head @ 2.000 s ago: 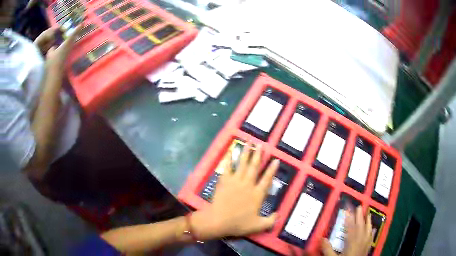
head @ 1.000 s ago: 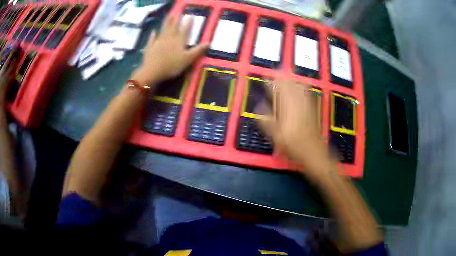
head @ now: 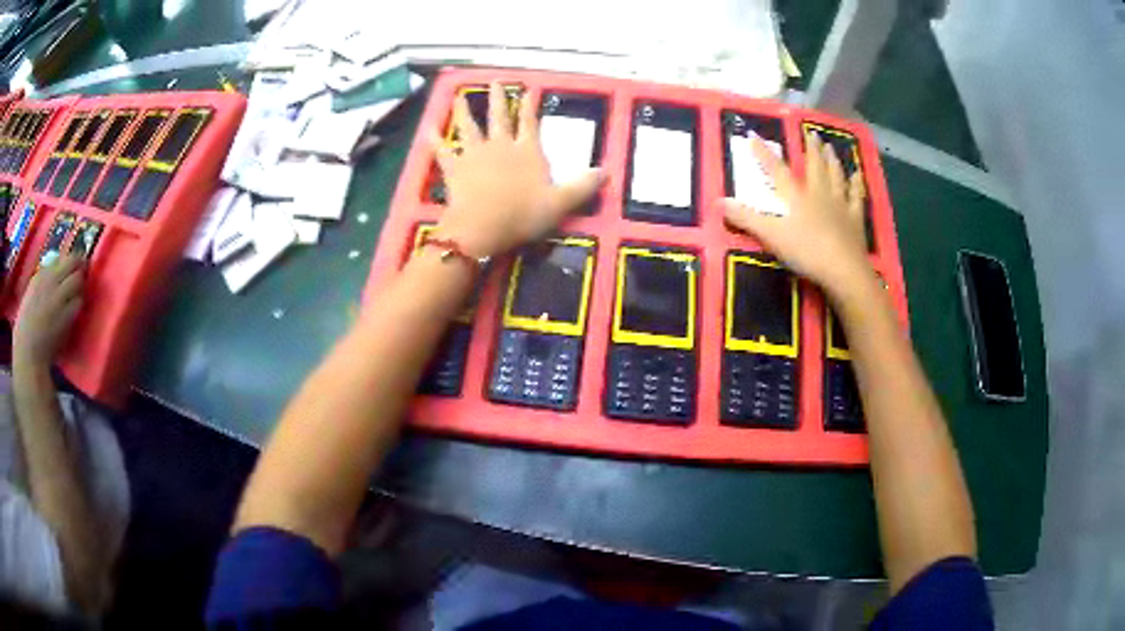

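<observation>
A red phone tray lies in front of me with two rows of phones. The near row shows keypad phones face up, with yellow-bordered dark screens. In the far row, the middle phones lie back up with white batteries; the phones at both ends show yellow borders. My left hand is spread over the far-left phone, fingers apart. My right hand is over the far row's right end, fingers apart, partly covering the last two phones. Whether the fingertips touch the phones is unclear.
White batteries are piled left of the tray. A black smartphone lies at the right. White sheets lie behind. At left, another person's hand is at a second red tray of phones.
The view has shifted. Near-row phones went from partly back up to all face up. Both far-row end phones have turned from battery side to yellow-bordered side. My right hand has moved from near row to far row.
</observation>
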